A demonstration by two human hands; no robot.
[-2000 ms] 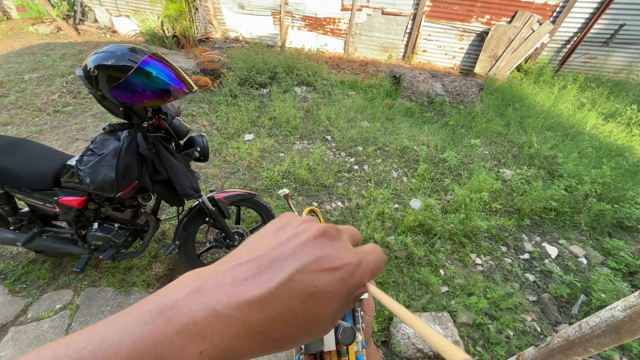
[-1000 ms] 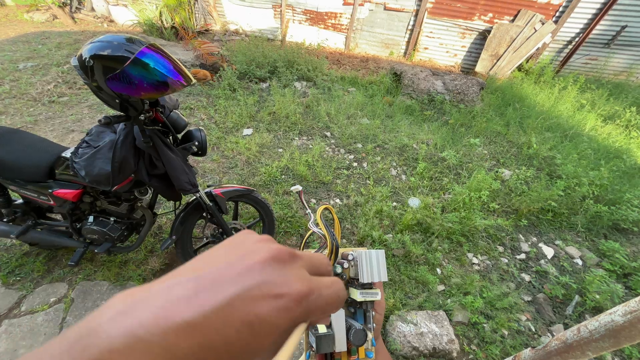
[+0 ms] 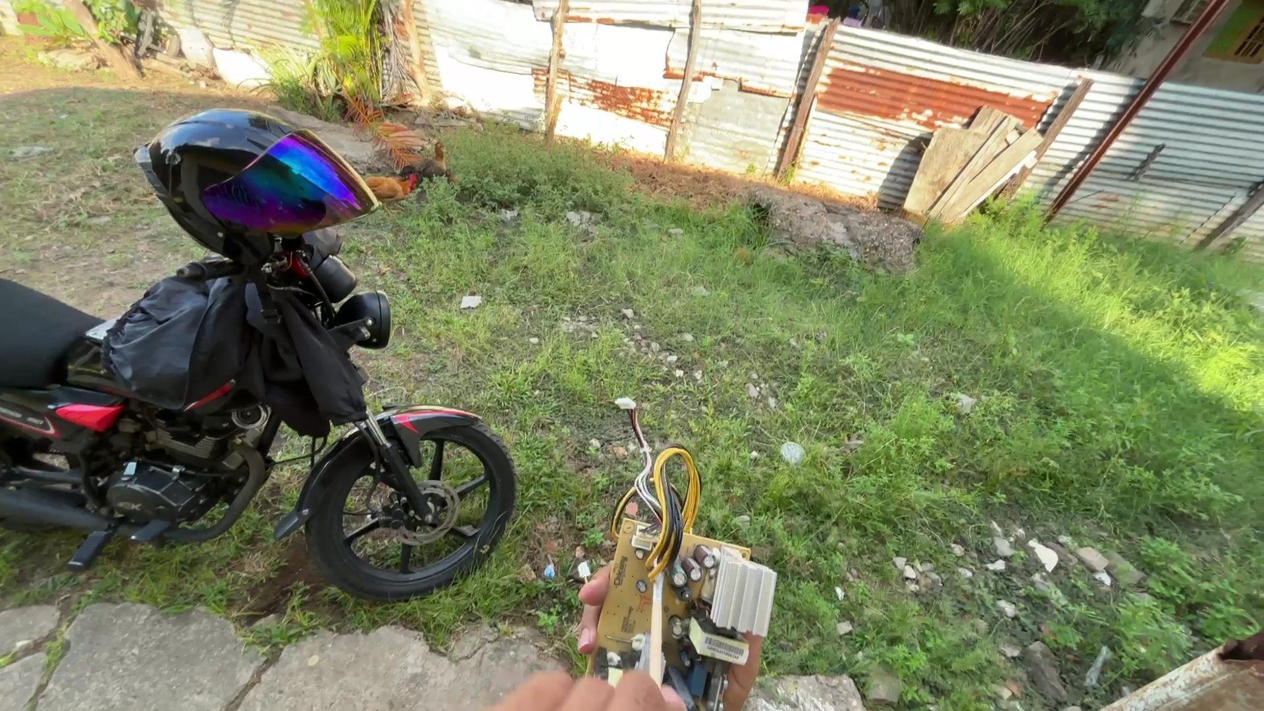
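Observation:
A tan circuit board (image 3: 622,617) with capacitors, a finned metal heat sink (image 3: 744,592) and a bundle of yellow, black and white wires (image 3: 676,499) is at the lower middle. My right hand (image 3: 746,671) holds it from beneath, fingertips at its left edge and part of the hand at its right; the board hides the rest. My left hand (image 3: 592,693), partly cut off by the bottom edge, grips a slender light-coloured stick-like tool (image 3: 657,627). The tool lies over the board's face, its far end near the wire bundle's base; contact is unclear.
A motorcycle (image 3: 410,513) with a black helmet (image 3: 212,168) and dark cloth bag (image 3: 183,341) stands at left. Stone paving (image 3: 148,657) borders grass with rubble. Behind are a corrugated metal fence (image 3: 750,84) and leaning boards (image 3: 973,163). A rusty metal piece (image 3: 1200,681) is lower right.
My left hand has moved down toward the frame's bottom edge, uncovering more of the board. The tool, which slanted down out of that hand earlier, now points up over the board.

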